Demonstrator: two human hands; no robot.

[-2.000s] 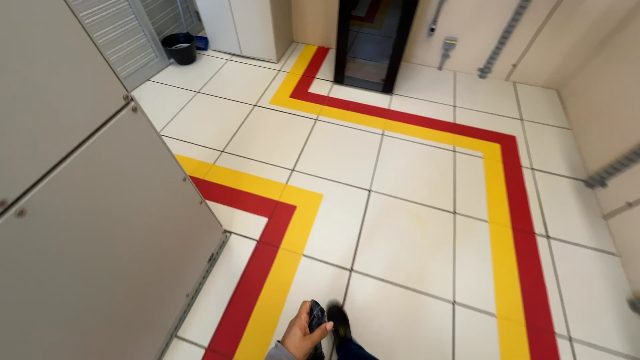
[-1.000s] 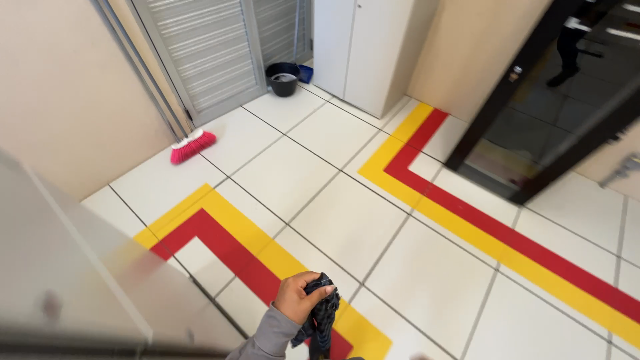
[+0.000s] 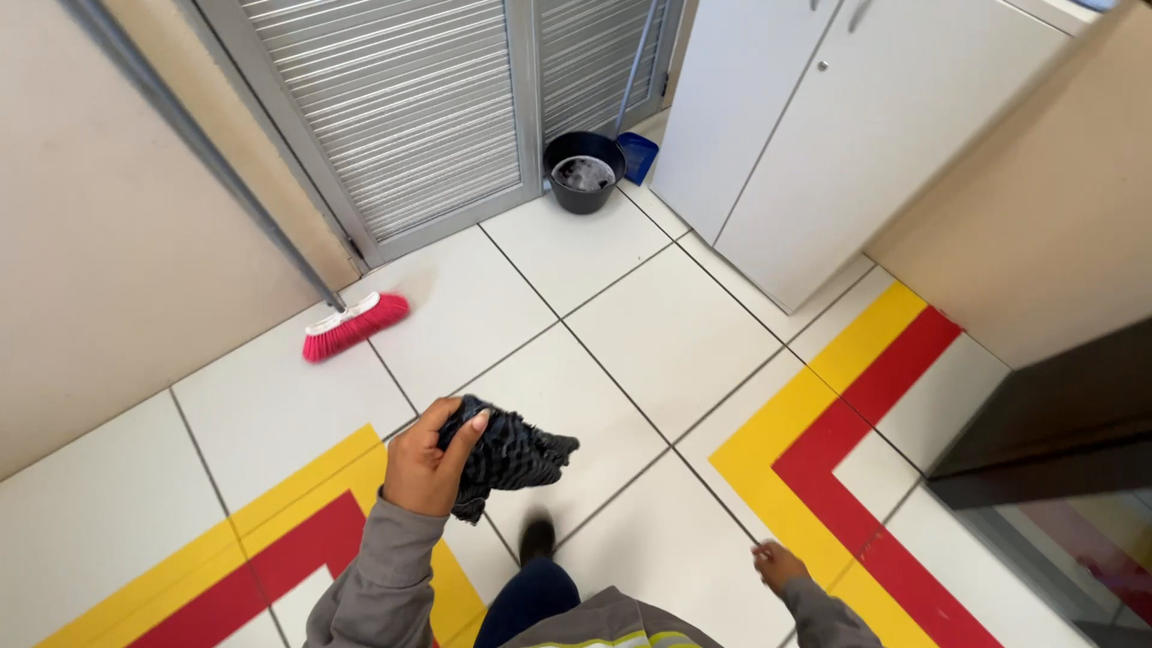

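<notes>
My left hand (image 3: 428,461) grips a dark checked cloth (image 3: 513,450), pinched between thumb and fingers, its loose end hanging toward the right. My right hand (image 3: 779,565) is low at the right side, away from the cloth, its fingers partly curled; whether it holds anything is not plain. Beyond them on the tiled floor stands a black bucket (image 3: 583,200) with foamy liquid inside. A blue dustpan (image 3: 638,158) with a long handle sits beside the bucket. A broom with pink bristles (image 3: 357,328) leans at the left wall.
Grey louvered doors (image 3: 396,108) rise behind the bucket, with a white two-door cabinet (image 3: 810,153) to their right. Yellow and red floor tape (image 3: 832,450) runs on both sides of the white tiles. A dark-framed glass cabinet (image 3: 1053,504) stands at the right edge.
The view has swung left and come nearer to the bucket and broom. My right hand has come into view. The cloth stays in my left hand.
</notes>
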